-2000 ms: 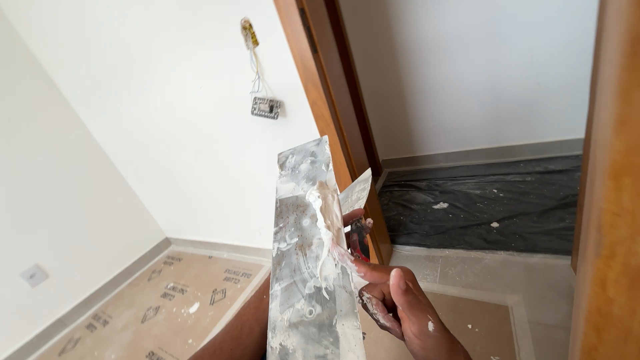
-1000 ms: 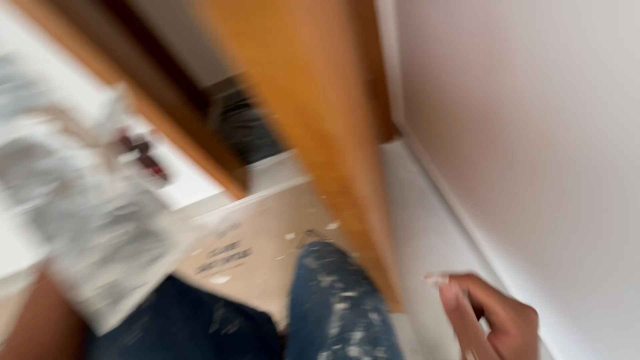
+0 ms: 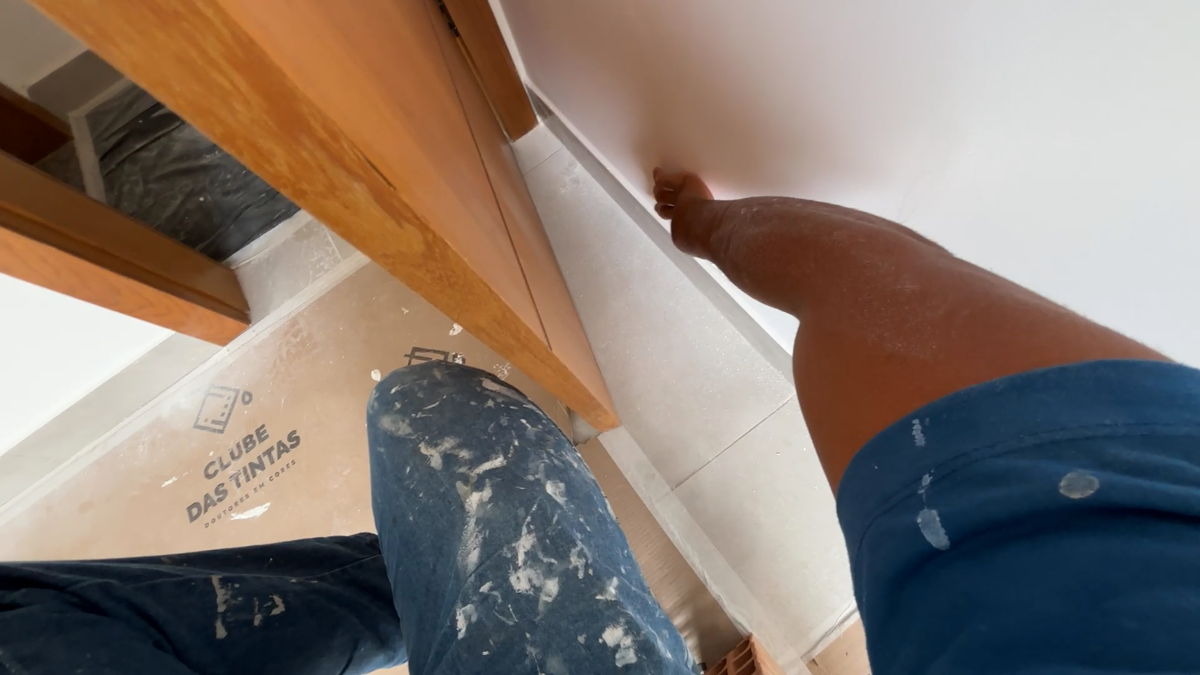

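Note:
My right hand (image 3: 680,202) is at the far end of my outstretched arm, low by the white wall (image 3: 900,122) and just above its grey baseboard (image 3: 689,267). Its fingers look bent; whether it touches the wall or has anything between the fingers cannot be told. Beside it, across a strip of grey floor tile (image 3: 656,328), stands the open wooden door (image 3: 403,187), its edge scuffed. Neither my left hand nor the broad metal blade seen earlier is in view.
My knees in paint-spotted blue trousers (image 3: 516,525) are bent below me. Printed brown protective board (image 3: 328,328) covers floor left of the door. Black plastic sheeting (image 3: 178,173) lies past the wooden door frame (image 3: 122,253). A hollow clay brick (image 3: 743,659) shows at the bottom edge.
My right hand has left the compound-smeared blade and reached out low to the wall behind the door. The blade has gone out of view on the left as the view swung right and down.

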